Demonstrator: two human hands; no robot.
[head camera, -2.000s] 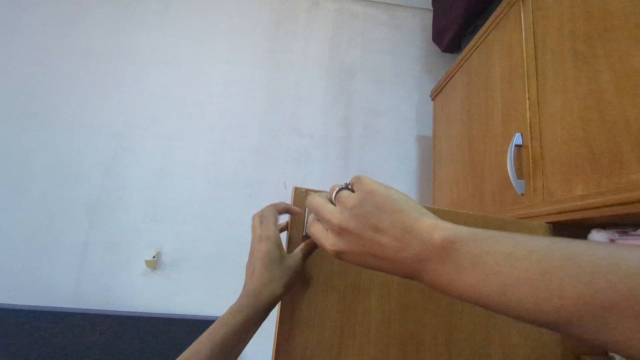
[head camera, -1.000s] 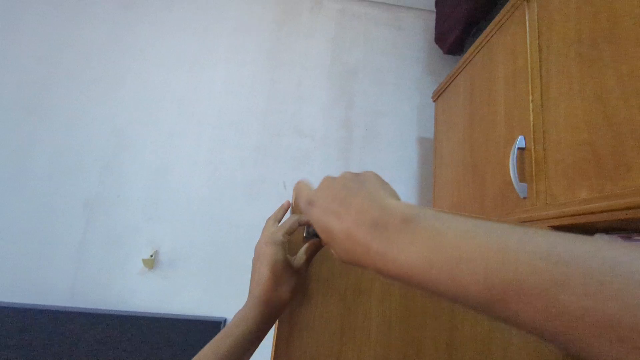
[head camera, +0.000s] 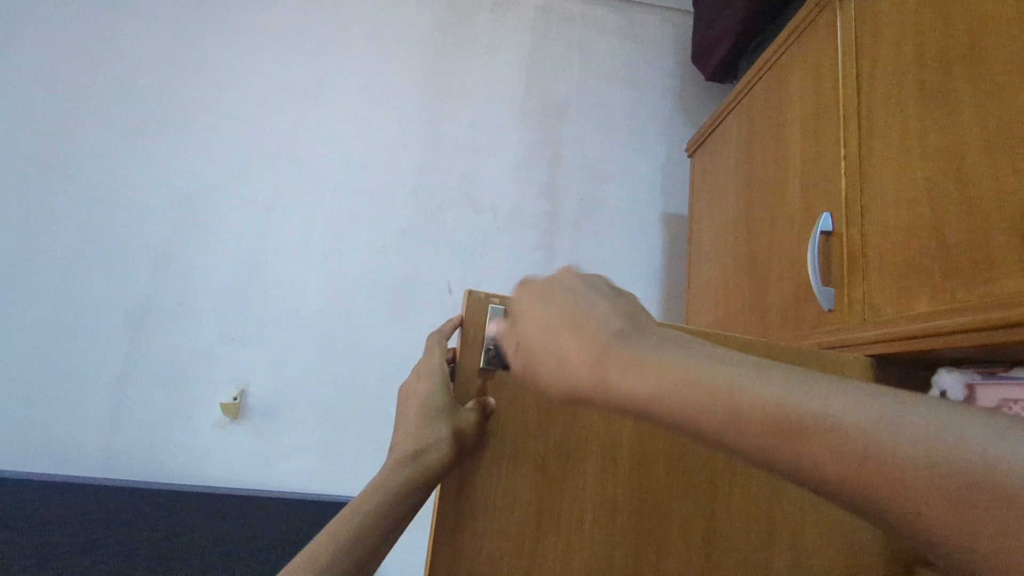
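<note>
A wooden cabinet door (head camera: 608, 488) stands open below the upper cupboard, with a small metal plate (head camera: 493, 336) near its top left corner. My left hand (head camera: 432, 400) grips the door's left edge, fingers behind it and thumb on the face. My right hand (head camera: 580, 336), blurred and with curled fingers, is at the right side of the metal plate. A small dark part shows by its fingertips; whether the hand holds it cannot be told.
An upper wooden cupboard (head camera: 768, 192) with a curved metal handle (head camera: 821, 262) is at the right. Dark cloth (head camera: 724, 36) hangs over its top. Pink and white items (head camera: 980, 388) lie on a shelf below. A small fixture (head camera: 232, 405) sticks out of the wall; a dark panel (head camera: 160, 528) is at lower left.
My right hand has shifted a little to the right, and the metal plate shows more than before. My left thumb has moved down along the door's face.
</note>
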